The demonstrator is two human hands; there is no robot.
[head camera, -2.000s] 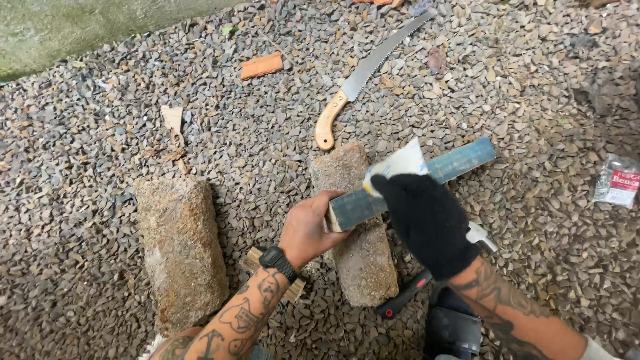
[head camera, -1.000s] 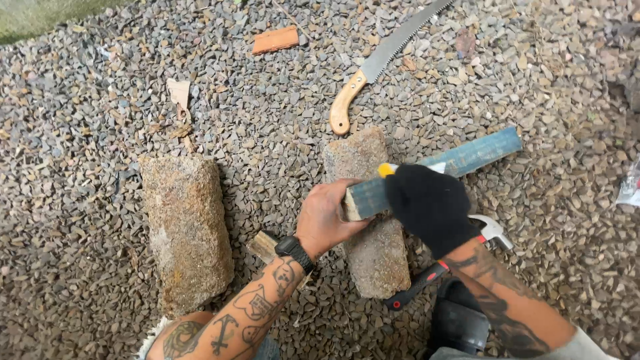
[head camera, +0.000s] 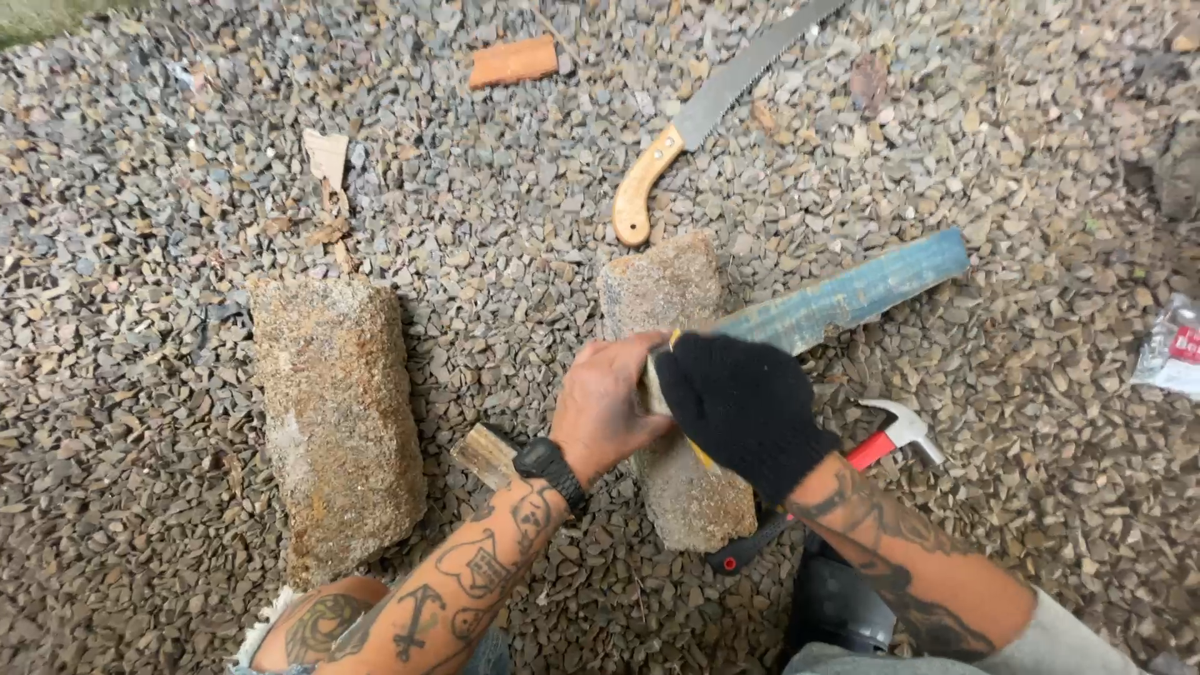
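Note:
A length of wood with worn blue paint [head camera: 848, 291] slants over the right one of two rough concrete blocks [head camera: 698, 511]. My bare left hand [head camera: 614, 403] grips its near end. My right hand [head camera: 745, 408], in a black knit glove, is closed over the same end, touching or nearly touching my left fingers. A little yellow shows at the glove's edge; whatever the glove covers there is hidden. Beyond the block lies a curved pruning saw [head camera: 647, 187] with a wooden handle. A claw hammer [head camera: 872, 450] with a red and black handle lies partly beneath my right forearm.
The other concrete block [head camera: 337, 431] lies on the gravel at left. A wood offcut [head camera: 487, 455] is by my left wrist. Farther off are an orange terracotta piece [head camera: 514, 62] and a torn light scrap [head camera: 326, 159]. A clear plastic packet [head camera: 1177, 347] lies at the right edge.
My gloved right hand has moved along the wood to its near end, beside my left hand. The pale, flat piece seen at the glove two seconds ago is out of sight.

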